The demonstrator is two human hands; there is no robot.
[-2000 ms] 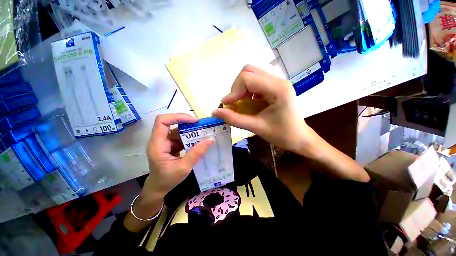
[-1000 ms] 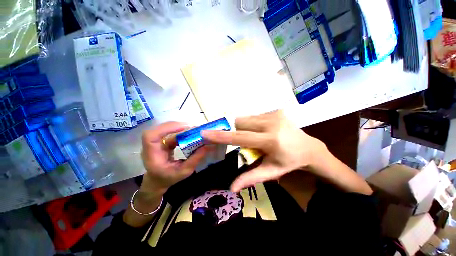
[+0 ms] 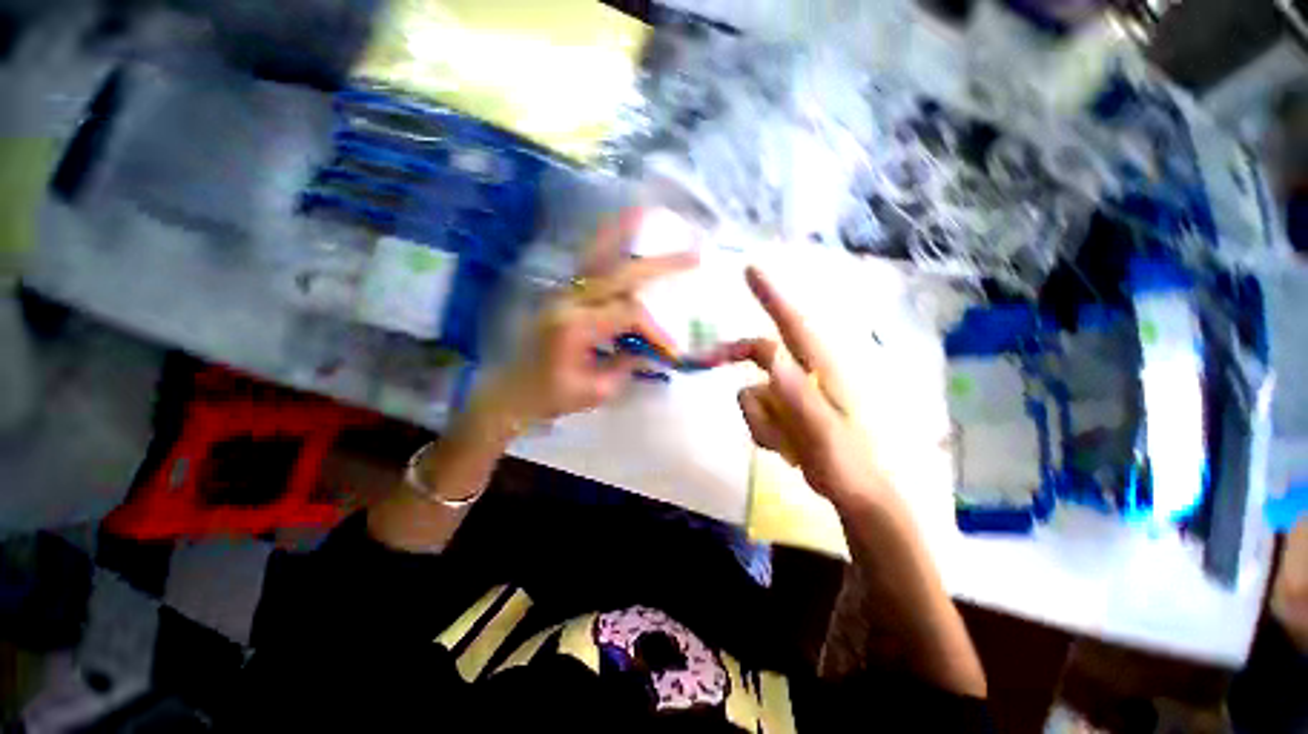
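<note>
The view is blurred. My left hand (image 3: 581, 337) is over the white tabletop and appears to hold a cable box (image 3: 699, 334), of which a white face, a green patch and a blue edge show. My right hand (image 3: 806, 394) is just right of it, one finger stretched upward and another fingertip at or near the box's blue edge. Whether my right palm holds anything is hidden. Part of a pale yellow sticker sheet (image 3: 789, 502) shows at the table's front edge, left of my right forearm.
Blue-edged boxes (image 3: 481, 215) are piled at left, with larger yellow sheets (image 3: 502, 65) behind. A cable tangle (image 3: 932, 179) lies at the back. Blue-edged box blanks (image 3: 997, 445) are at right. A red stool (image 3: 223, 445) stands below left. A person's arm (image 3: 1294, 581) shows at the right edge.
The view has swung left, bringing the left piles and cable tangle further in. Both hands have moved up and away from my lap, over the table, with the box between them.
</note>
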